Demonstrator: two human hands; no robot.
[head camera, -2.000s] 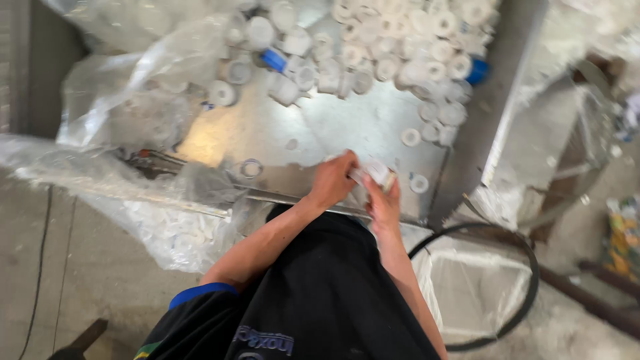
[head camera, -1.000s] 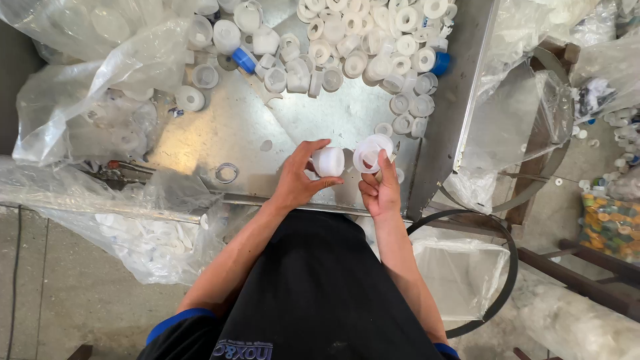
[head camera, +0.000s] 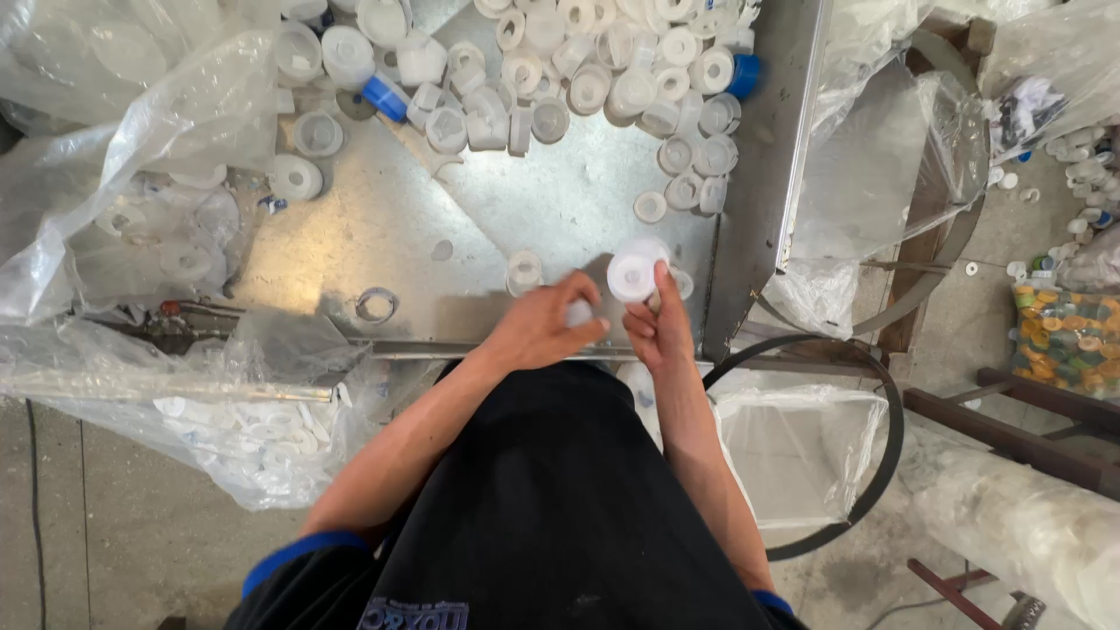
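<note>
Over the near edge of a sheet-metal tray (head camera: 411, 328), my left hand (head camera: 551, 324) curls around a small whitish plastic piece (head camera: 578, 313), blurred and partly hidden by the fingers. To its right, my right hand (head camera: 658, 319) grips a round translucent white plastic cap (head camera: 633, 271) between thumb and fingers. A pale plastic ring (head camera: 524, 272) lies on the metal just behind my left hand. Another pale round piece (head camera: 681, 283) is partly hidden behind my right hand. Many white caps and rings (head camera: 591, 87) are heaped at the tray's far side, with a blue cap (head camera: 743, 76) among them.
Clear plastic sheeting (head camera: 114, 175) covers the tray's left side. The raised metal wall (head camera: 770, 175) stands on the right. Below it, a black hoop (head camera: 894, 420) surrounds an open plastic bag (head camera: 796, 455). A bag of orange and green caps (head camera: 1067, 341) sits farther right.
One second ago my left hand held a white cap with fingers spread around it; now its fingers curl over a smaller-looking piece. The cap in my right hand now shows a flat round face.
</note>
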